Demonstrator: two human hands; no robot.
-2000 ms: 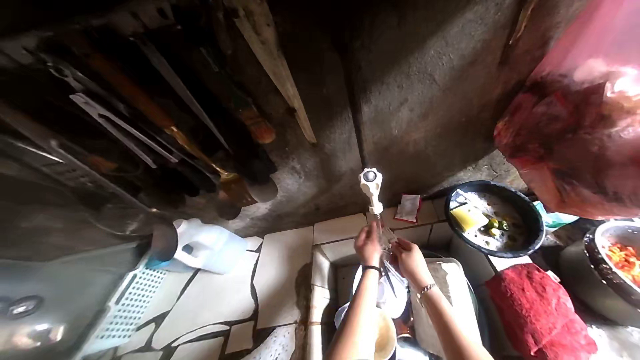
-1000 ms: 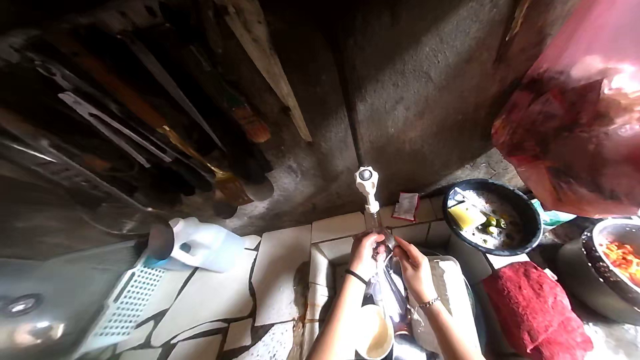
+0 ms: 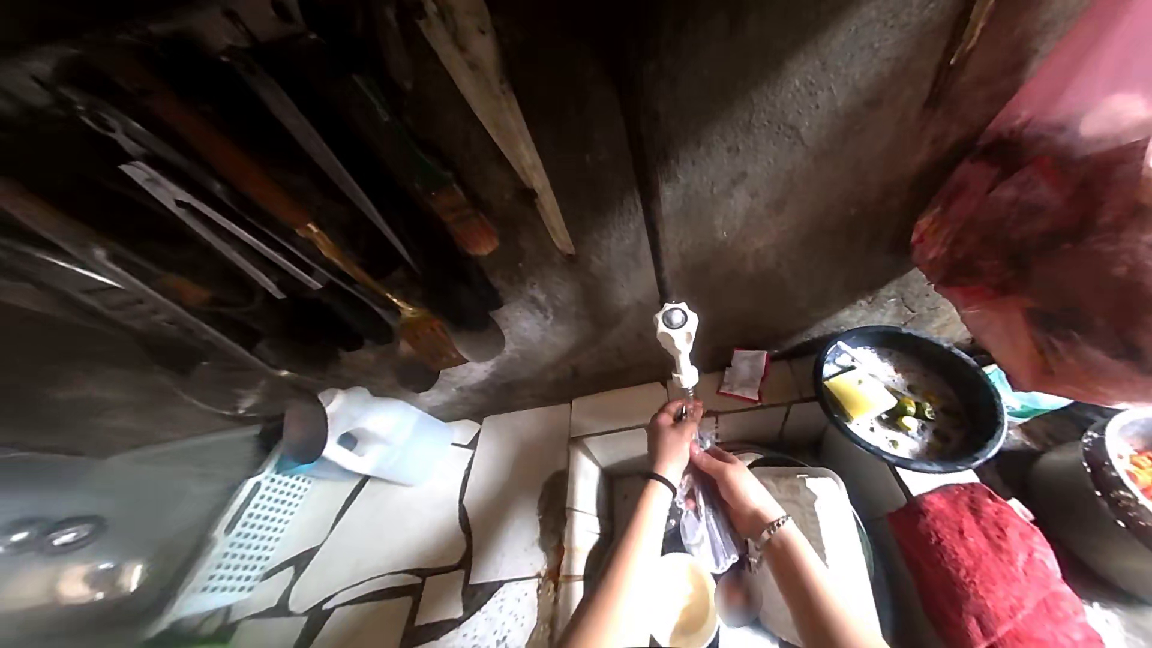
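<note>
Below the white plastic tap [image 3: 681, 346] on the wall, my left hand [image 3: 673, 439] has its fingers closed at the upper end of a clear plastic bag [image 3: 706, 531]. Close beside it, my right hand [image 3: 731, 486] grips the same bag from the right, and the bag hangs down between my forearms. Under my arms in the tiled sink lie a cream bowl [image 3: 688, 607] and a whitish rectangular container or board [image 3: 796, 540]. The fingertips are partly hidden.
A black basin [image 3: 913, 396] with suds and a yellow sponge [image 3: 859, 394] stands right, near a red cloth [image 3: 990, 567] and a metal pot [image 3: 1102, 490]. Left are a plastic jug [image 3: 382, 436] and a pale blue basket [image 3: 252, 531]. Utensils and brushes [image 3: 432, 337] hang on the wall.
Both hands stay together under the tap. The clear bag hangs more plainly visible between the forearms now.
</note>
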